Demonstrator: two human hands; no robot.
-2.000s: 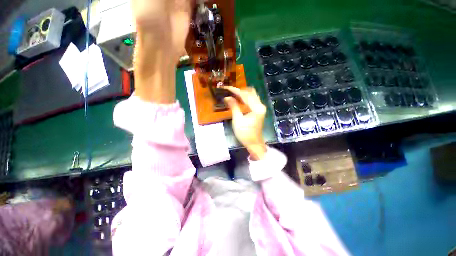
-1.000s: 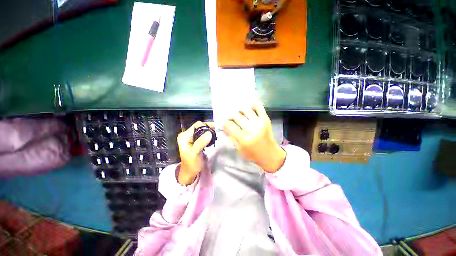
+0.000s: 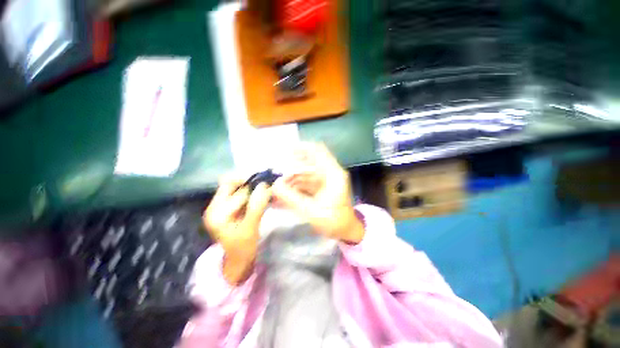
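Observation:
The view is blurred. My left hand [image 3: 234,221] holds a round black part [image 3: 262,179] between thumb and fingers, above my lap near the bench edge. My right hand [image 3: 323,197] is beside it on the right, its fingertips close to the part; whether they touch it is not clear. The orange-brown fixture [image 3: 330,92] stands on the bench beyond my hands, with its red clamp handle [image 3: 304,13] and small dark metal nest [image 3: 291,78].
White paper [image 3: 262,149] lies under and before the fixture. A pink marker pen [image 3: 153,112] lies on another paper at left. A clear blister tray [image 3: 452,132] is at right. Below the bench edge are a black parts tray [image 3: 136,258] and tan cardboard [image 3: 442,187].
A second ago the right hand was further from the part; now its fingertips are close to it. The view has shifted and tilted. Earlier, the left arm reached over the fixture; both hands have since drawn back.

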